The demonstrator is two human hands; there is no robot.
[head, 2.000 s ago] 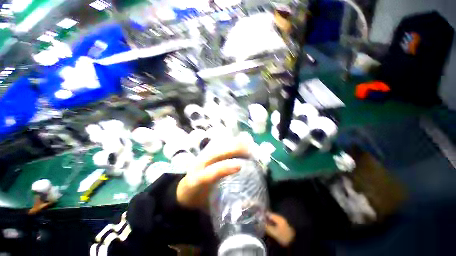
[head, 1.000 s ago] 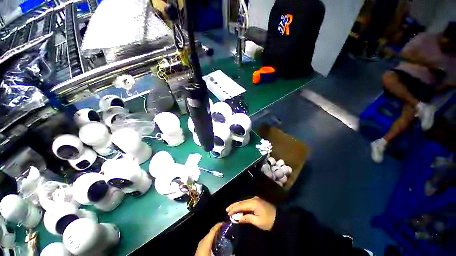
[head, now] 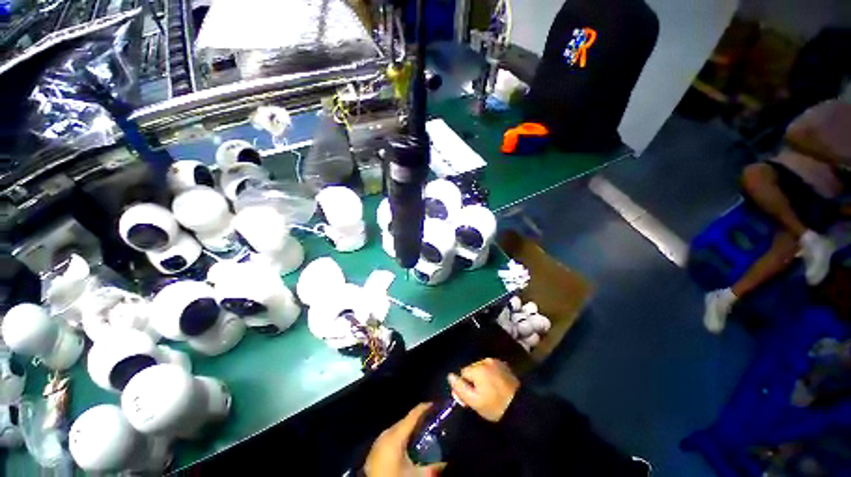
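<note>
A clear plastic bottle (head: 429,436), dark against the background, is tilted below the bench edge at the bottom centre. My left hand (head: 399,449) is wrapped around its body, partly cut off by the lower edge. My right hand (head: 487,388) has its fingers closed at the bottle's top; the cap is mostly hidden by them. On the bench by the near edge lies an open white camera housing (head: 334,315) with a bunch of thin coloured wires (head: 375,347).
Many white dome cameras (head: 198,317) crowd the green bench (head: 280,396). A black cylindrical tool (head: 407,200) hangs over it. A cardboard box (head: 563,296) with white round parts stands below the bench's right end. An orange object (head: 524,137) lies farther back. A seated person (head: 770,200) is at far right.
The view has shifted, so the bench things sit farther right. My right hand now covers the pale cap that showed before. My left hand still holds the bottle.
</note>
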